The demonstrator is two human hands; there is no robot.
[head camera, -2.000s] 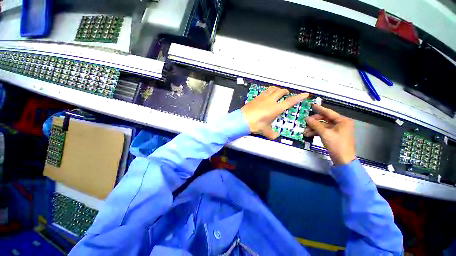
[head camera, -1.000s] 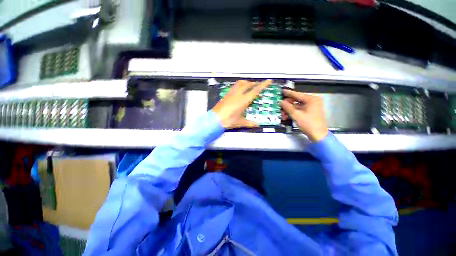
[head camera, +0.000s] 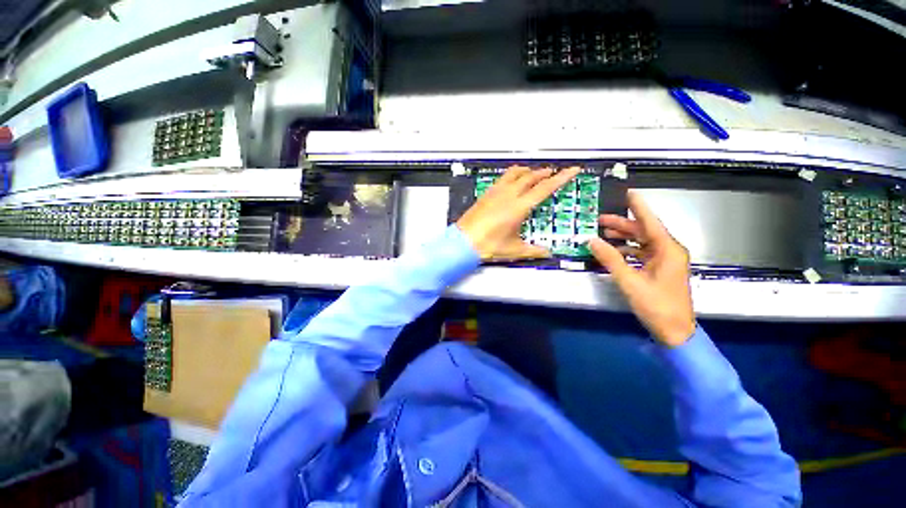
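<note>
A green PCB panel [head camera: 568, 220] lies in a black carrier pallet [head camera: 613, 194] on the conveyor rail, in front of me. My left hand [head camera: 509, 213] lies over the left part of the panel with fingers spread, pressing or resting on it. My right hand [head camera: 651, 268] is at the panel's right edge, fingers apart and curved, with a fingertip at or near the lower right corner; nothing is seen held in it. Pale clips [head camera: 621, 171] sit on the pallet's edges. My left hand hides the panel's left part.
Another loaded pallet [head camera: 862, 226] is at the right. A long board row [head camera: 129, 224] runs in from the left. Blue-handled cutters [head camera: 703, 107], a dark slotted pallet [head camera: 593, 45], a blue bin [head camera: 77, 131] and a loose panel [head camera: 189, 137] lie behind. Brown cardboard [head camera: 221, 359] is low left.
The view has shifted and turned. My right hand's fingers have opened and moved slightly off the panel's right edge. My left hand stays on the panel.
</note>
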